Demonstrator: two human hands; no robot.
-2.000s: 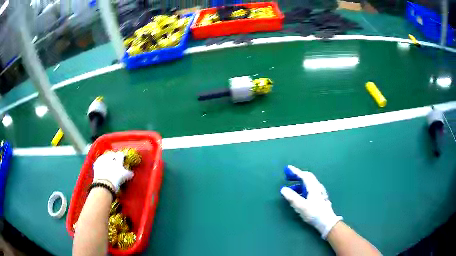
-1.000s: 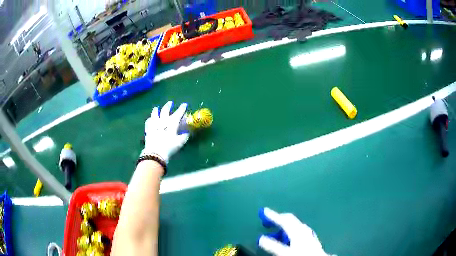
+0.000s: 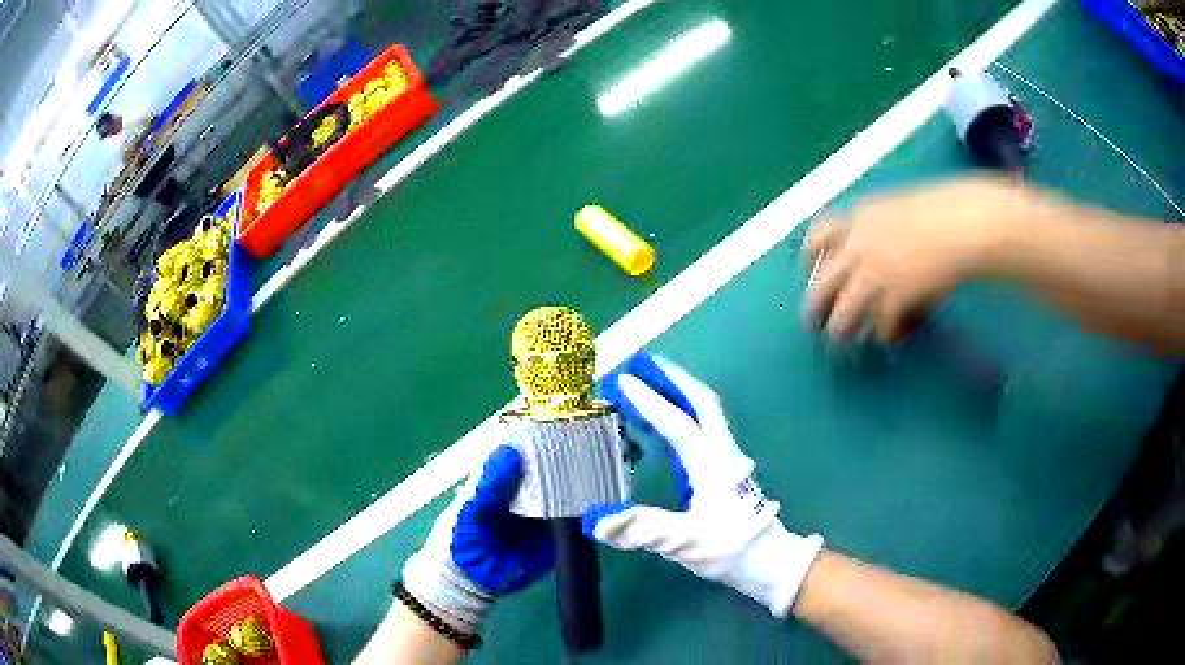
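Observation:
A microphone (image 3: 568,465) with a gold mesh head, a silver-white body and a black handle stands upright in front of me, head up. My left hand (image 3: 500,539), in a white glove with blue palm, is closed around the left side of its body. My right hand (image 3: 682,487), in a matching glove, is at the body's right side with fingers spread; its thumb is near the body's lower right edge. I cannot tell whether it touches.
A red basket (image 3: 250,629) with grilles is at lower left. A yellow tube (image 3: 615,240) and a headless microphone (image 3: 139,564) lie on the belt. Another person's bare hand (image 3: 884,273) is at right, below another microphone body (image 3: 984,109). Blue (image 3: 202,312) and red (image 3: 341,146) bins are across the belt.
My left hand has brought the microphone from the belt to in front of me. My right hand has come beside it. Another person's hand has entered at right. The view has turned right.

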